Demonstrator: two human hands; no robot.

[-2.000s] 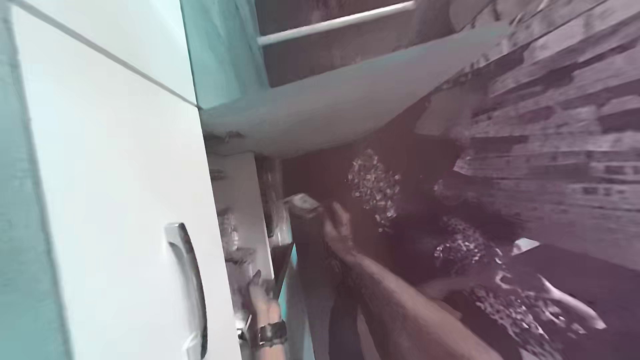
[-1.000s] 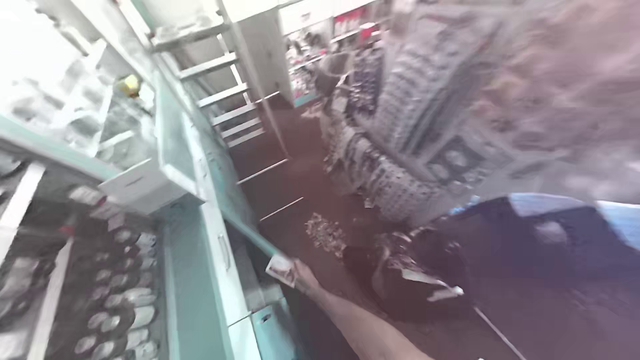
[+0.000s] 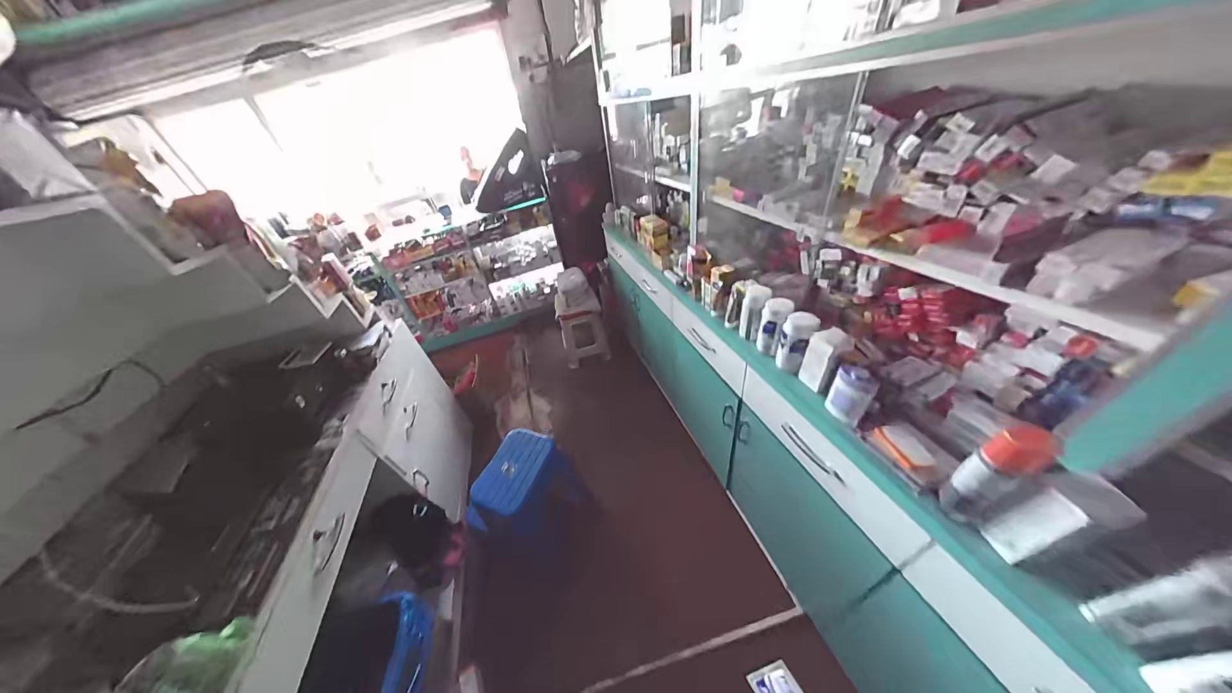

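Neither my left hand nor my right hand shows in the head view now. At the bottom edge, right of the middle, a small white box with blue print (image 3: 774, 678) is partly cut off; what holds it, if anything, is out of view. Along the right runs a long green and white cabinet (image 3: 828, 558) with white drawer fronts. White bottles (image 3: 795, 341), boxes and an orange-capped bottle (image 3: 1001, 467) stand on its ledge, before shelves full of small medicine packs (image 3: 934, 318).
A blue plastic stool (image 3: 515, 474) stands on the dark floor (image 3: 635, 577) left of centre. Farther back is a white stool (image 3: 581, 327) near a lit display case (image 3: 481, 274). At left, a cluttered counter (image 3: 241, 481) has white drawers (image 3: 395, 414) and a blue bin (image 3: 409, 640) under it.
The view has swung strongly to another part of the shop. The hand that held a small box one second ago is out of view, and so are the patterned clothes of the person nearby.
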